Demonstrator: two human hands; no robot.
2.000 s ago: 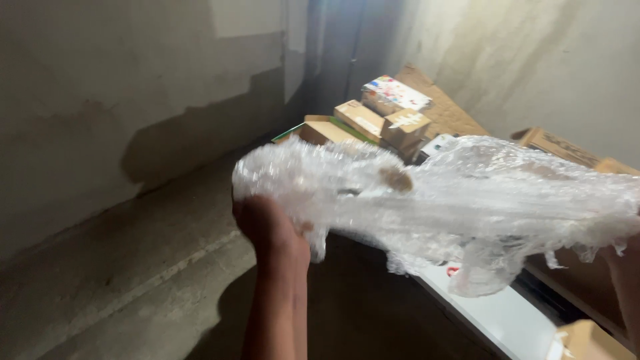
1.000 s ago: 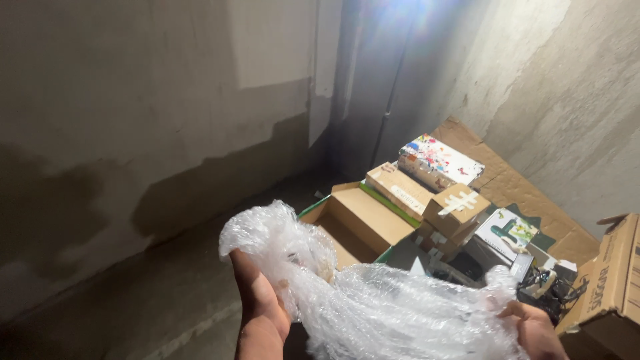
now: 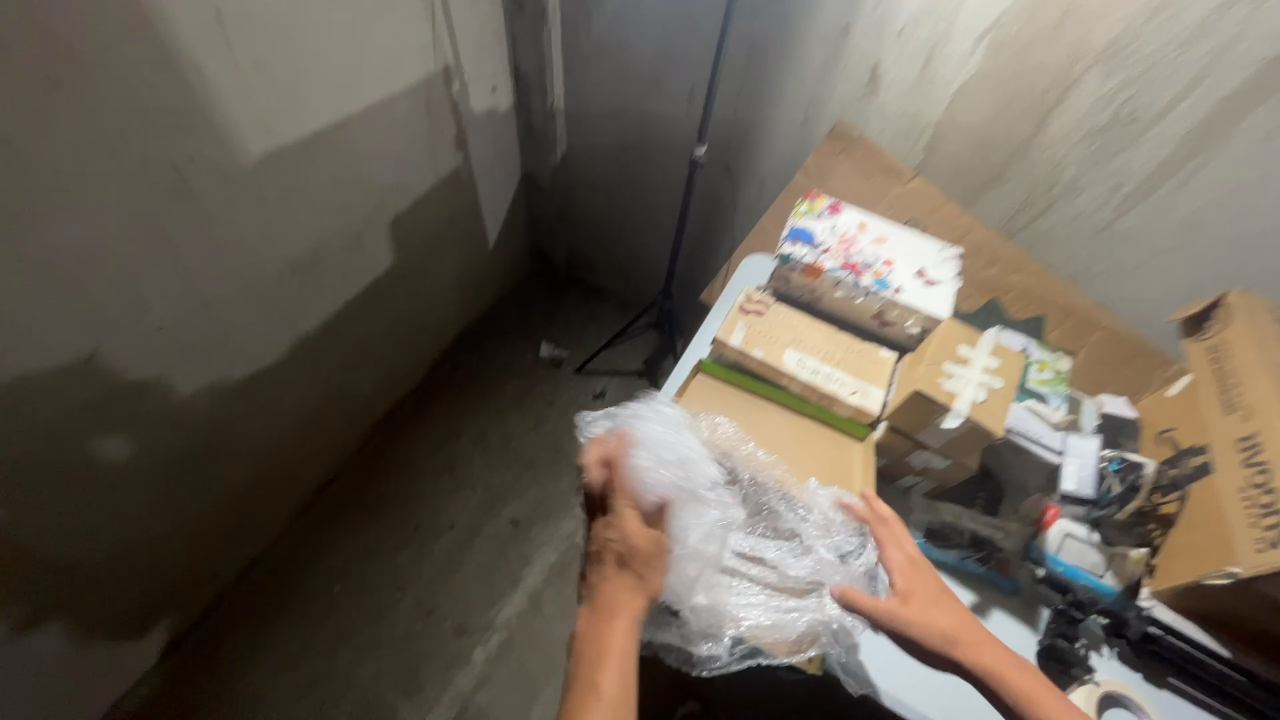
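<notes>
A crumpled sheet of clear bubble wrap [image 3: 760, 550] lies bunched between my two hands, over the near part of an open cardboard box [image 3: 790, 420] with a green edge. My left hand [image 3: 622, 530] is blurred and presses on the left side of the wrap; its fingertips are partly lost in the blur. On the right side of the wrap, my right hand [image 3: 905, 595] rests with thumb and fingers spread, touching the plastic. The wrap hides much of the open box.
Behind stand a paint-spattered box [image 3: 870, 255], a long cardboard box [image 3: 805, 355] and a taped carton [image 3: 960, 380]. Cables and small devices lie right, beside a large carton [image 3: 1235, 430]. A tape roll [image 3: 1110, 700] sits at the table's near edge. A tripod stand [image 3: 685, 220] is on the floor.
The bubble wrap, stretched out between my hands two seconds ago, is now bunched up. My hands have come closer together, and my right hand's fingers have spread. The view has shifted.
</notes>
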